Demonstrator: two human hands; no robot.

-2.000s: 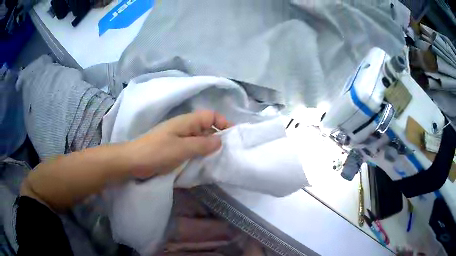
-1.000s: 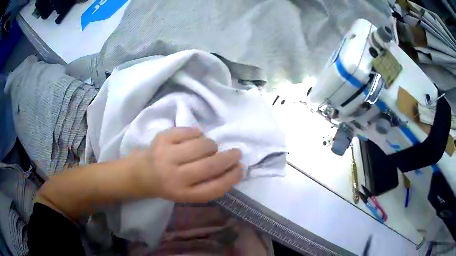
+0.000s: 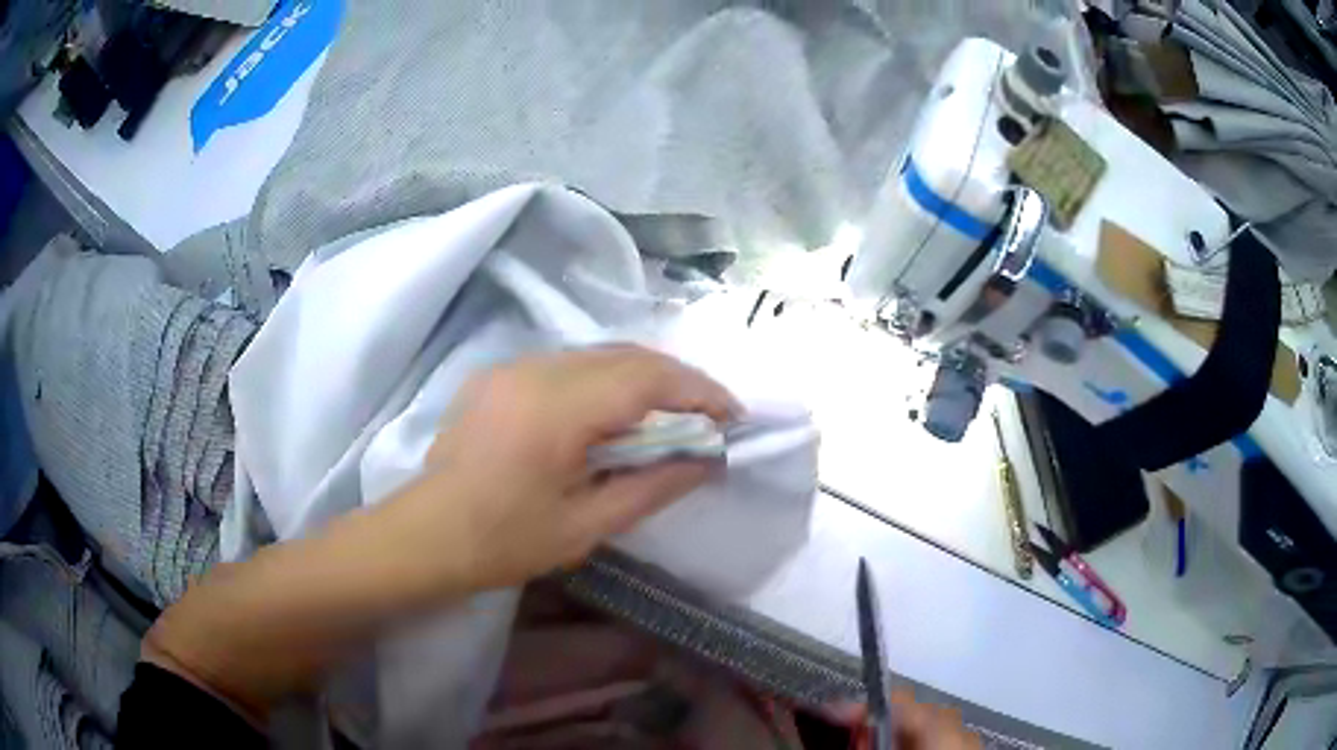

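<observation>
My left hand [image 3: 565, 454] is closed on a folded edge of the pale fabric [image 3: 352, 344], pinched between thumb and fingers; the hand is slightly blurred. The pale fabric lies bunched on the machine table, its corner spread right of the fingers. My right hand [image 3: 924, 721] is at the bottom edge, mostly cut off, holding scissors [image 3: 873, 645] with the dark blades pointing up. The blades are apart from the fabric. The grey fabric [image 3: 587, 110] is spread behind.
The white sewing machine head [image 3: 938, 191] stands at right with its bright lamp. Thread snips [image 3: 1078, 576], a gold-yellow thin tool [image 3: 1012, 506] and a dark flat rectangle [image 3: 1085, 476] lie beside the bed. A bundle of cut pieces [image 3: 140, 381] is at left; a ruled tape [image 3: 704, 623] follows the front edge.
My left hand now pinches a folded edge of the pale fabric instead of lying over it. My right hand has come in at the bottom with scissors. The view has shifted, moving the machine left.
</observation>
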